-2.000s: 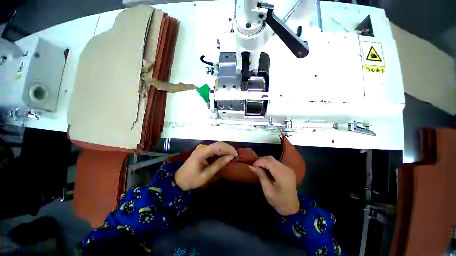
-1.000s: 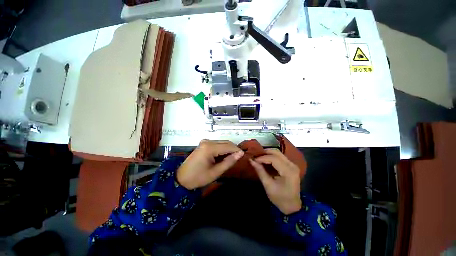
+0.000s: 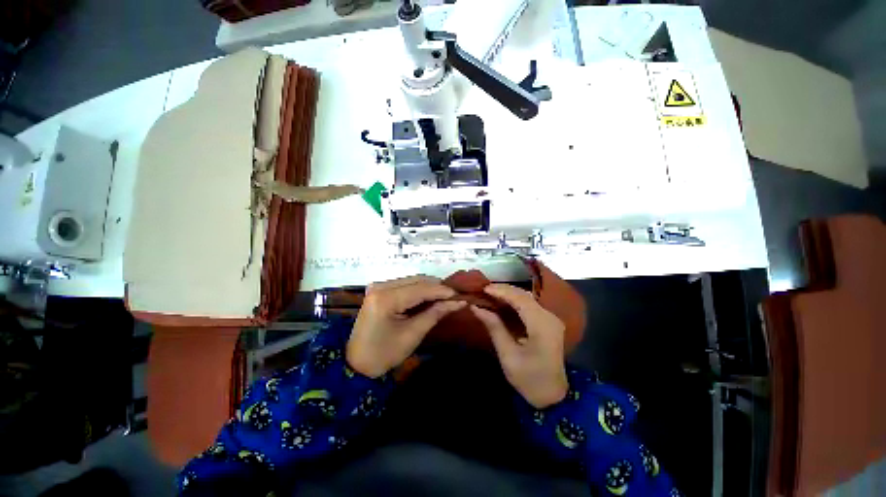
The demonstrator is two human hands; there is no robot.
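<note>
A rust-red cut panel (image 3: 561, 309) hangs at the front edge of the white table, below the sewing machine's metal feed area (image 3: 442, 199). My left hand (image 3: 400, 325) pinches the panel's edge between thumb and fingers. My right hand (image 3: 525, 342) pinches the same edge just to the right, close to my left hand. The panel's upper right part reaches up to the machine's front rail (image 3: 520, 243). The lower part of the panel is mostly hidden behind my hands.
A thick stack with a beige sheet (image 3: 194, 194) on top lies on the table at left, with a tan strip (image 3: 316, 193) reaching a green tag (image 3: 375, 197). Rust panels (image 3: 840, 340) lie at right. A black lever (image 3: 491, 82) angles off the machine. Another machine (image 3: 73, 209) stands far left.
The view has shifted, so the machine and table appear further left. My hands have come closer together, and my right hand's fingers have closed on the panel's edge.
</note>
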